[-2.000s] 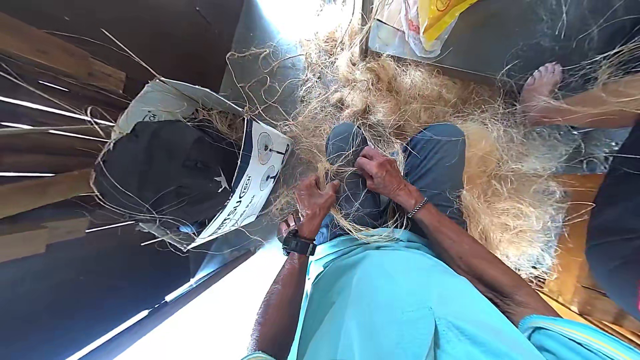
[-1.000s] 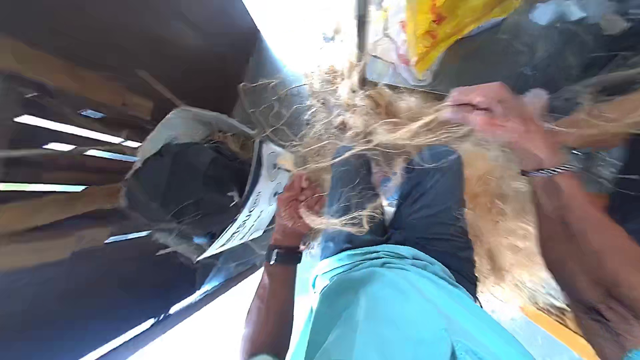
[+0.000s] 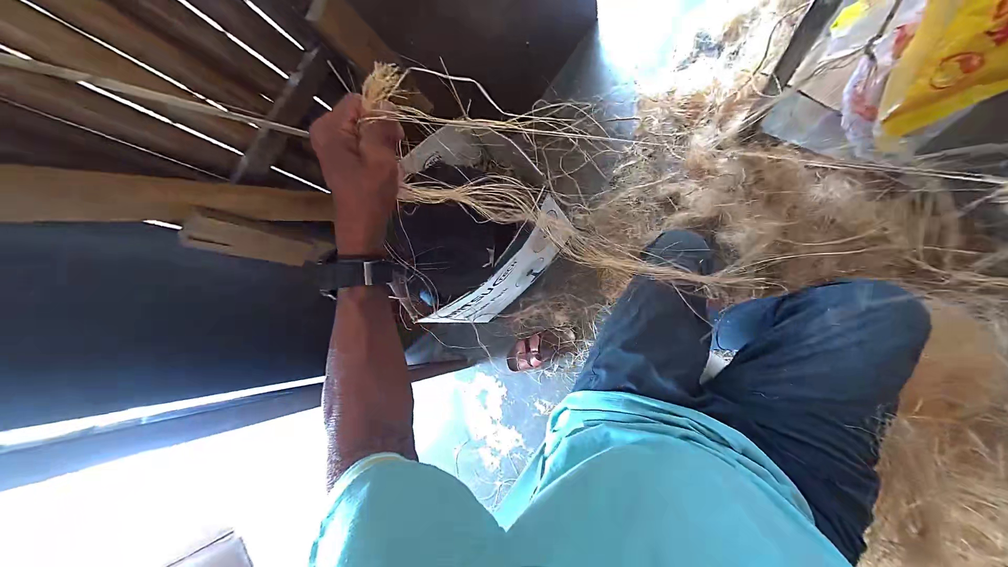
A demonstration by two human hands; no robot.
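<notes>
My left hand (image 3: 358, 161), with a dark watch on its wrist, is raised at the upper left, closed around a bundle of pale plant fibers (image 3: 488, 197). A short tuft sticks up above the fist. From it, loose strands stretch right over a printed carton and across my knee, toward a large heap of tan fiber (image 3: 835, 213) on the floor. My right hand is outside the view.
The open carton with a white printed side (image 3: 504, 287) holds dark cloth, below and right of my left hand. Wooden slats (image 3: 157, 193) form the wall at left. A yellow plastic bag (image 3: 945, 79) lies at the upper right. A bare foot (image 3: 531, 350) rests beside the carton.
My left hand has moved from near my knees up and left with fibers in it. My right hand, earlier pulling fibers at the right, has left the view. The view has shifted.
</notes>
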